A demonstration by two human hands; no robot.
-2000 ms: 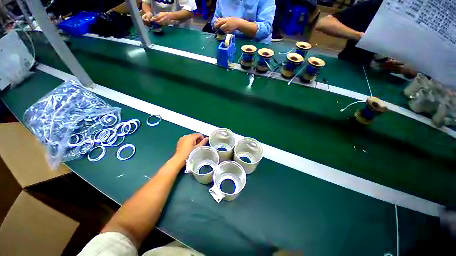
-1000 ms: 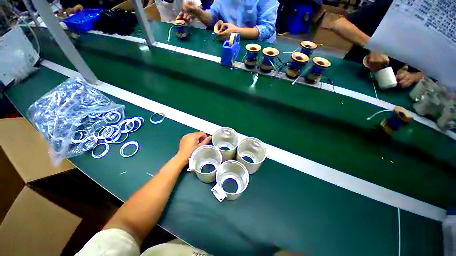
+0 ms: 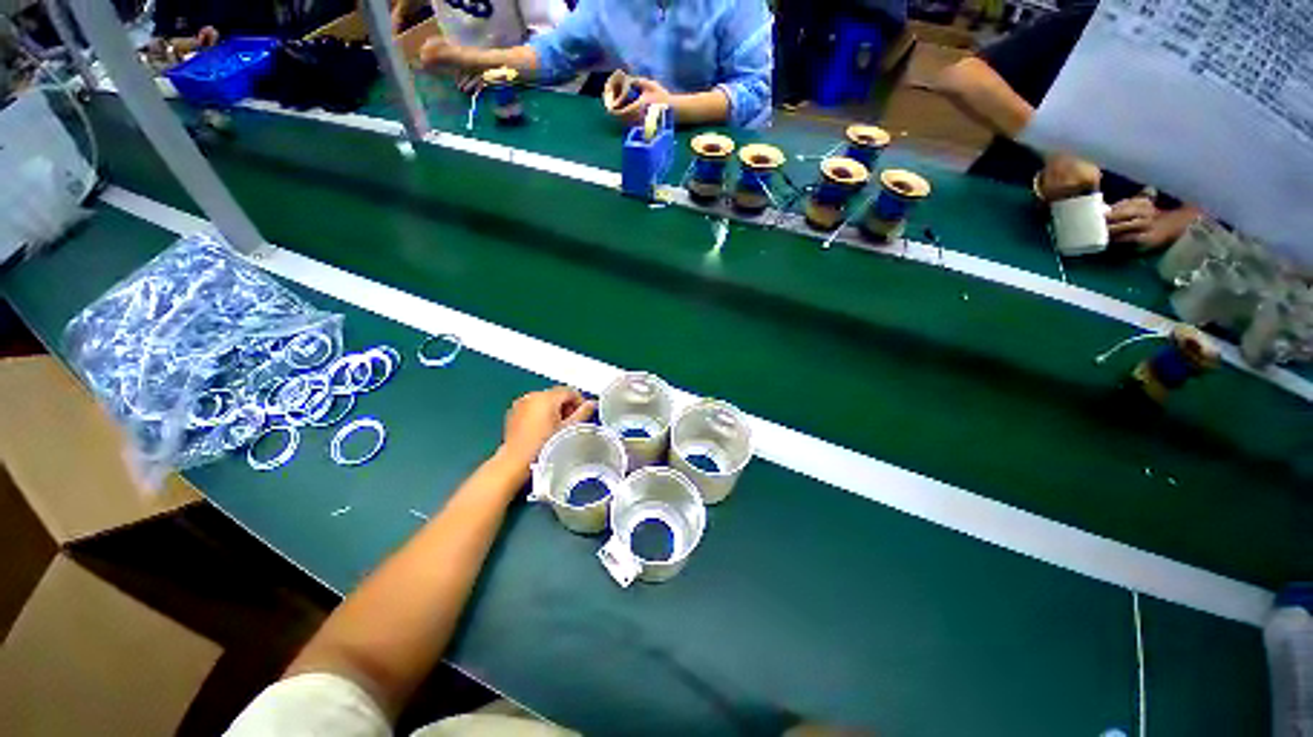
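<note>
Several cream cup-shaped housings stand close together on the green bench: a back one (image 3: 635, 418), a left one (image 3: 580, 478), a right one (image 3: 710, 451) and a front one (image 3: 655, 526) with a small tab. Their open tops face up and a hole shows in the bottoms. My left hand (image 3: 547, 421) rests bare beside the back and left housings, its fingers curled and partly hidden, so a grip cannot be made out. My right hand is not identifiable; only a small blurred brownish patch shows at the bottom edge.
Left are a clear bag of rings (image 3: 195, 346), loose white rings (image 3: 357, 442) and a carton (image 3: 87, 446). Across the green conveyor (image 3: 806, 317) stand wound coils (image 3: 841, 195) and a blue tape dispenser (image 3: 650, 153). Coworkers' hands work there. A printed sheet (image 3: 1188, 108) hangs upper right.
The lone coil on the conveyor has shifted right. A coworker at the right now holds a cream housing, and a coil stands before the blue-sleeved coworker. My left hand and the housings stay put.
</note>
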